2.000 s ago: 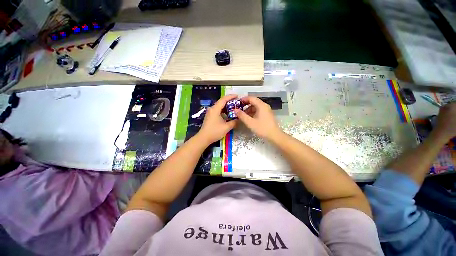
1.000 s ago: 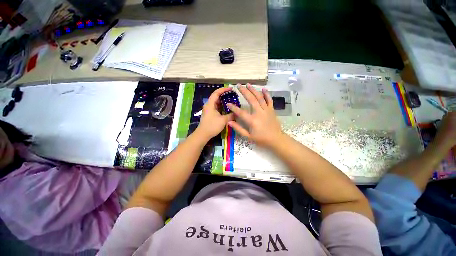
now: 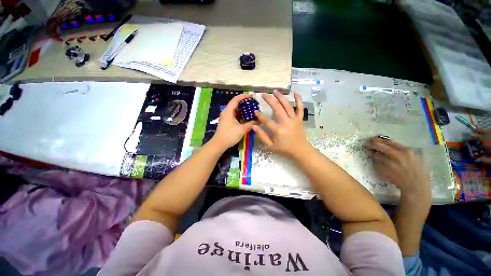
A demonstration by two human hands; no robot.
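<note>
A smartwatch body [image 3: 248, 109] with a lit display of small light dots on dark is held over the bench mat, face up. My left hand [image 3: 231, 125] grips it between thumb and fingers at its left and lower edges. My right hand [image 3: 282, 125] is spread to its right, a finger at or just over the display's lower right; whether it touches is unclear. Another smartwatch body [image 3: 247, 61] lies on the wooden shelf near its front edge.
A coworker's blurred hand [image 3: 398, 164] reaches over the mat at right with a small item at its fingertips. Record sheets [image 3: 156, 48] and a pen [image 3: 119, 49] lie on the shelf. Small dark items [image 3: 11, 97] lie at far left; another dark item [image 3: 442, 116] lies at right.
The watch display went from partly hidden between both hands to uncovered and lit. My right hand opened its fingers and moved off the watch's side. A coworker's hand came in from the right.
</note>
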